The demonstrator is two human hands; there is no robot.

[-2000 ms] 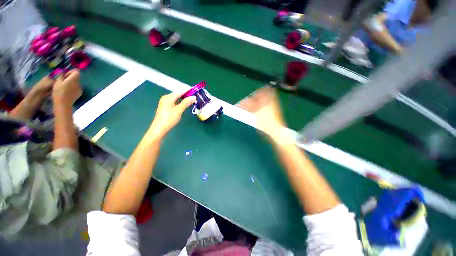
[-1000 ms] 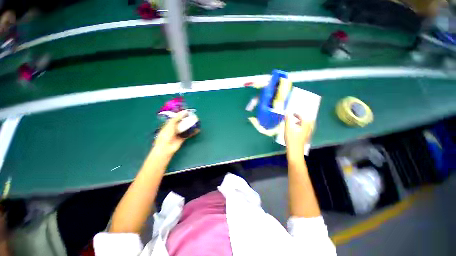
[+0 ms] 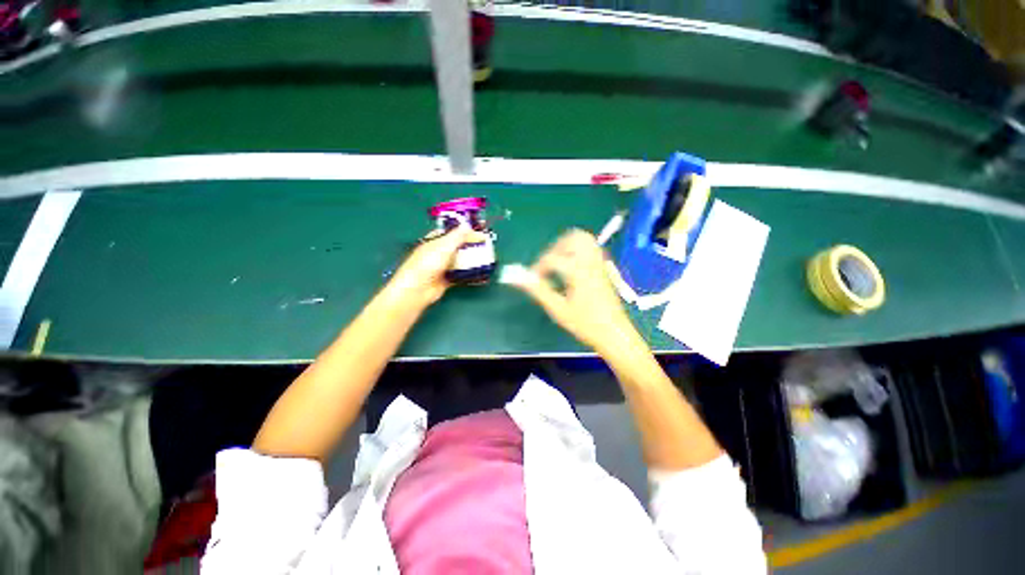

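The motor assembly [image 3: 474, 256] is upright over the green bench, with its magenta ring at the top and its black end at the bottom. My left hand [image 3: 436, 264] holds it from the left side. My right hand [image 3: 579, 281] is just to its right, slightly blurred, with a short cream tape piece [image 3: 517, 274] at its fingertips. The tape piece is near the unit, with a small gap between them. A thin lead sticks out at the unit's upper right.
The blue tape dispenser [image 3: 655, 242] stands right of my right hand, beside a white sheet [image 3: 725, 275]. A yellow tape roll [image 3: 845, 280] lies farther right. A grey post [image 3: 454, 101] rises at the white rail [image 3: 281, 167]. Units lie on the conveyor behind.
The view has turned right since the first frame. My right hand has moved left from the dispenser and sheet toward the unit, with the tape piece. My left hand still holds the unit, now more upright.
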